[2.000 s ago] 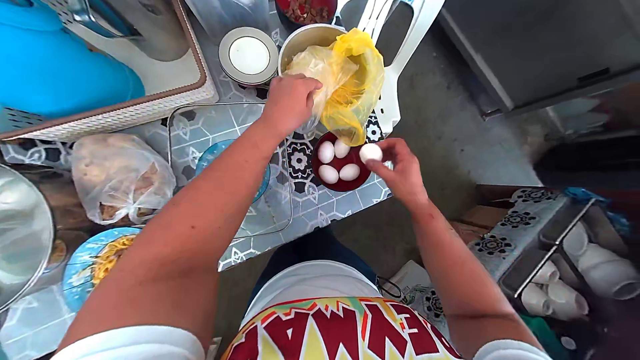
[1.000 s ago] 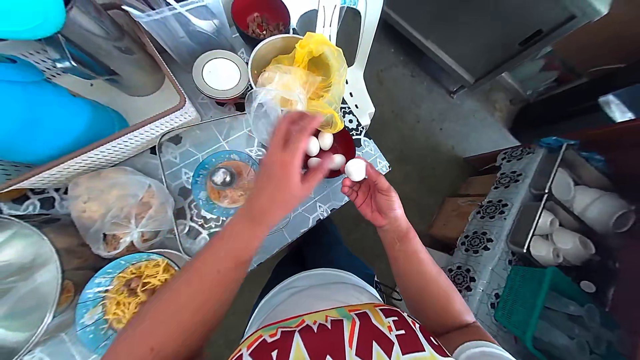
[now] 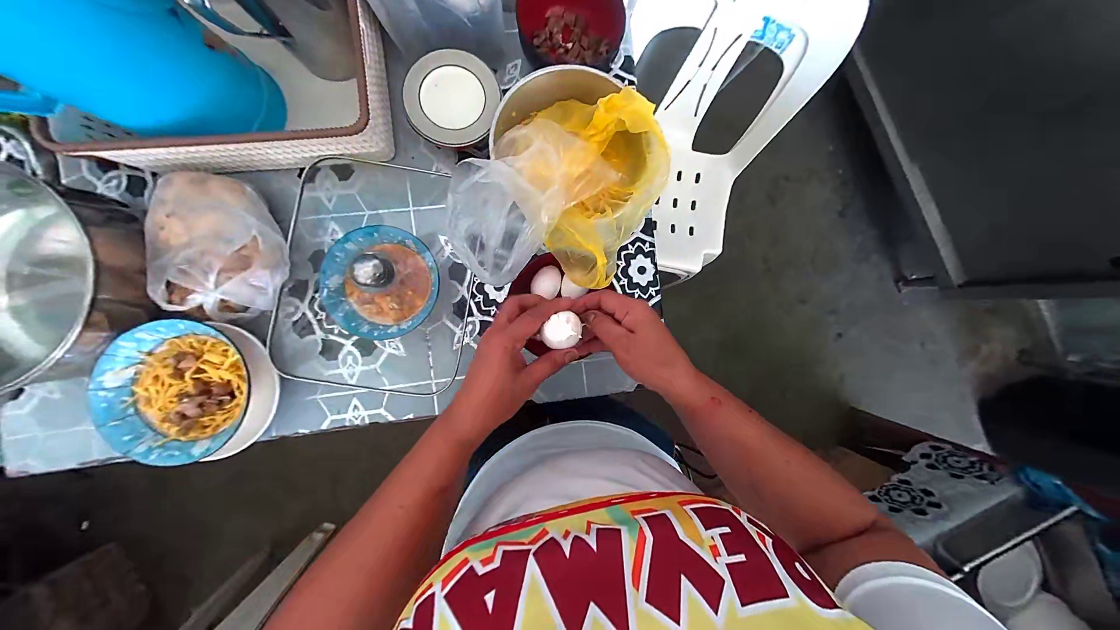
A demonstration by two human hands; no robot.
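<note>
Both hands meet over a dark red bowl [image 3: 522, 282] at the table's front edge. A white egg [image 3: 561, 330] with a broken-looking patch of shell near its top is held between the fingertips of my left hand [image 3: 516, 350] and my right hand [image 3: 632, 337]. More white eggs [image 3: 546, 282] lie in the bowl just beyond the fingers, partly covered by them. Right behind the bowl, a yellow plastic bag [image 3: 604, 210] and a clear plastic bag [image 3: 499, 214] hang over the rim of a metal pot [image 3: 560, 80].
Left of my hands stand a blue bowl of soup [image 3: 379, 282] with a ladle, a blue plate of yellow noodles [image 3: 131, 429] and a tied plastic bag [image 3: 214, 245]. A woven basket [image 3: 262, 156] is behind. A white plastic chair [image 3: 700, 184] touches the table's right side.
My left hand has come from above the bowl to the egg, which my right hand alone held a second ago. Both hands now meet at it, over the bowl.
</note>
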